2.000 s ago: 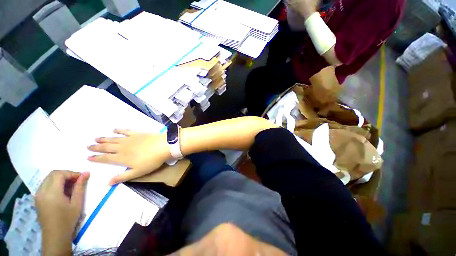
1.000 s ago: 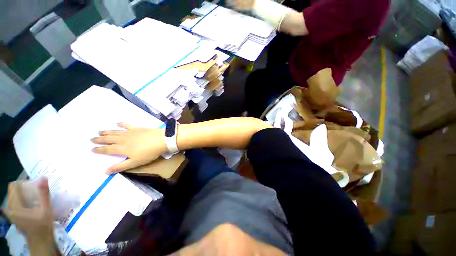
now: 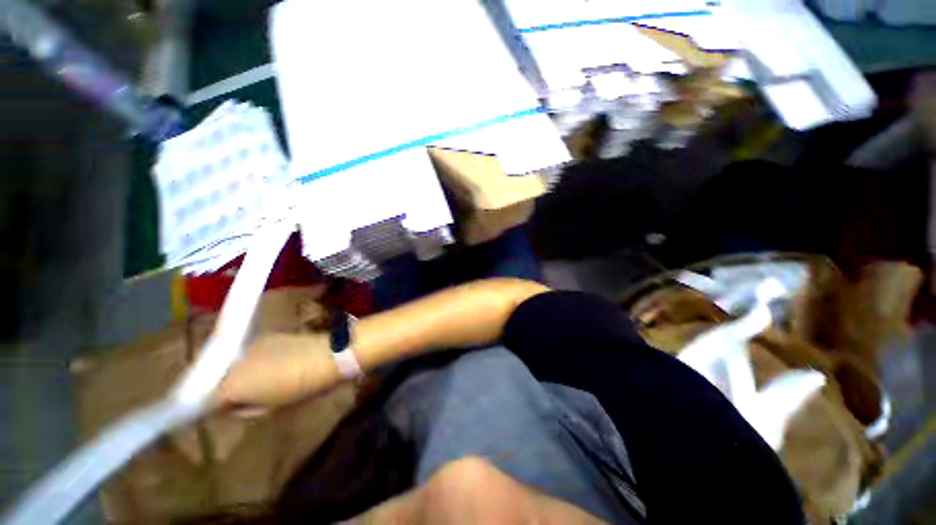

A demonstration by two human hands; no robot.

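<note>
My right hand (image 3: 272, 371), blurred, is at the lower left beyond the table's near edge, with a dark-faced, light-strapped watch on its wrist. Its fingers are closed on a long white paper strip (image 3: 234, 308), which looks like backing paper, curving up toward the label sheets and down to the lower left rim. A white flat box (image 3: 400, 77) with a blue stripe lies on top of a stack, its notched flaps toward me. Label sheets (image 3: 218, 179) lie left of it. My left hand is not in view.
More flat boxes (image 3: 606, 46) lie right of the stack. A brown carton (image 3: 133, 395) stands below my right hand, with something red (image 3: 210, 289) under the table edge. A brown container of kraft paper (image 3: 821, 461) and white strips is at right. Dark clothing shows at upper right.
The view has turned left. My right hand has left the box and moved down-left, now on a white strip. My left hand has gone out of view. The box top shows no curled sheet.
</note>
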